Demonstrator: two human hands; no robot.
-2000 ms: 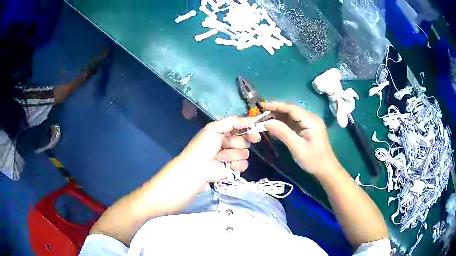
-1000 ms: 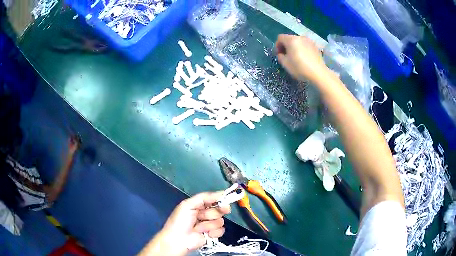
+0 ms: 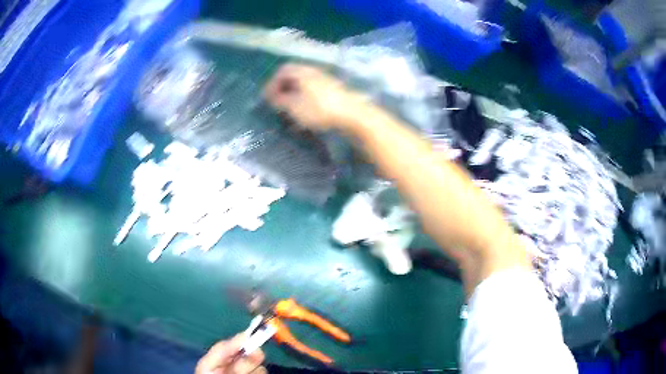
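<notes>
My left hand, cut off by the lower edge, holds a slim white plastic housing in front of the pliers. The pliers have orange handles and lie on the green bench. My right hand is blurred and reaches over the clear bag with small dark metal parts; its fingertips are curled, and whether they hold anything cannot be seen. A loose heap of white housings lies left of the bag.
A cloth-wrapped hammer head lies below my right forearm. A tangled pile of white corded pieces is at right. A blue bin with white pieces stands at upper left. More blue bins stand at the back.
The view has swung right. My right hand left my left hand and moved out over the bag of metal parts. My left hand still holds the white housing, now lower in the picture.
</notes>
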